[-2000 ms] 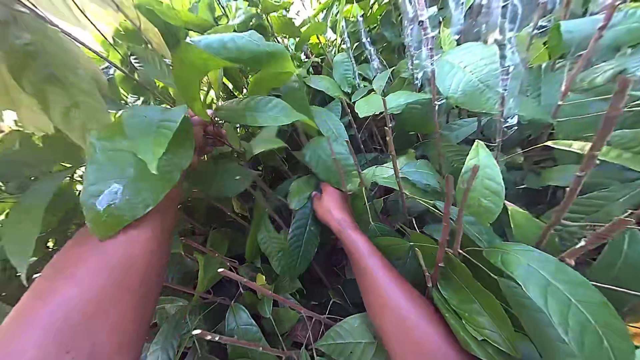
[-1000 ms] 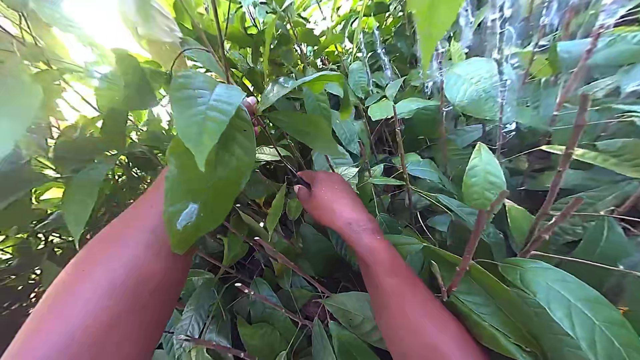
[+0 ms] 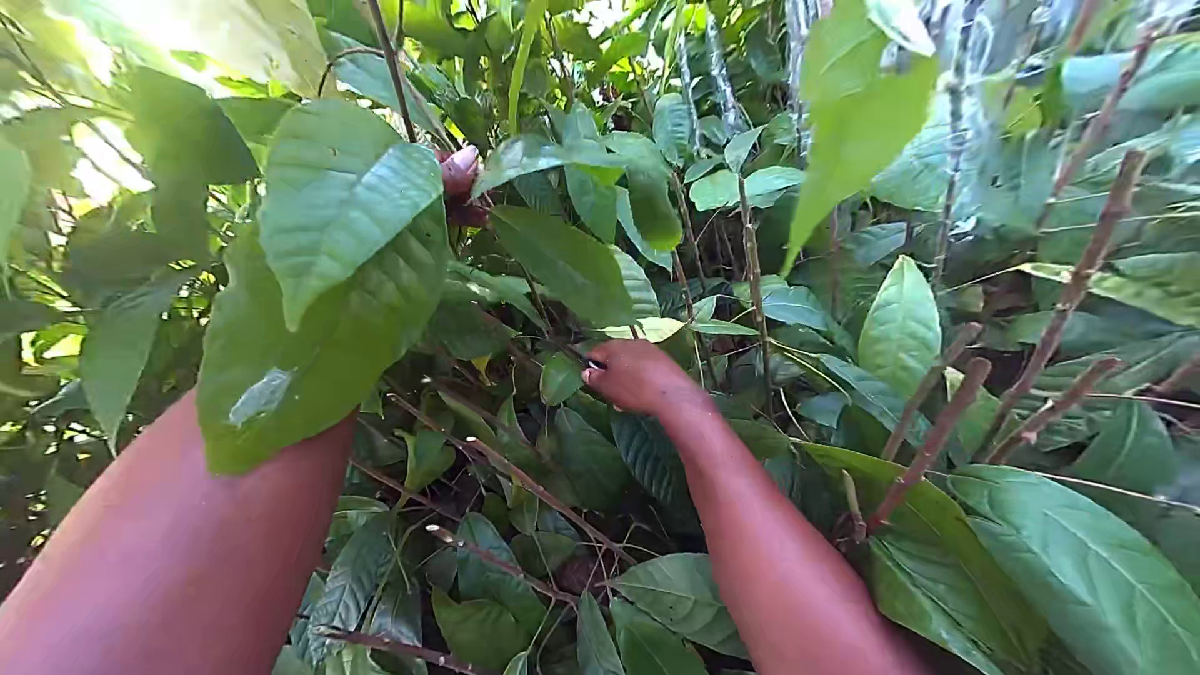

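Note:
My left hand [image 3: 461, 178] is at upper left, mostly behind large green leaves [image 3: 352, 202]; its fingertips show closed beside a thin brown stem [image 3: 394, 70], and the grip itself is hidden. Near the middle, my right hand [image 3: 642, 377] is a closed fist around a small dark object, perhaps a tool handle, of which only a bit shows at the thumb. Thin stems and leaves touch the fist on its left side. A leaf with a whitish patch [image 3: 261, 397] hangs over my left forearm.
Cut woody stems [image 3: 525, 483] point up from below my hands. More cut stubs [image 3: 937, 441] stand at the right, among broad leaves [image 3: 1087, 553]. Upright stems with clear plastic wrapping [image 3: 956, 122] rise at the upper right. Dense foliage surrounds both arms.
My left hand has risen among the leaves. The leaves in front of its forearm have shifted with it. A pale green leaf now hangs at the upper right of centre.

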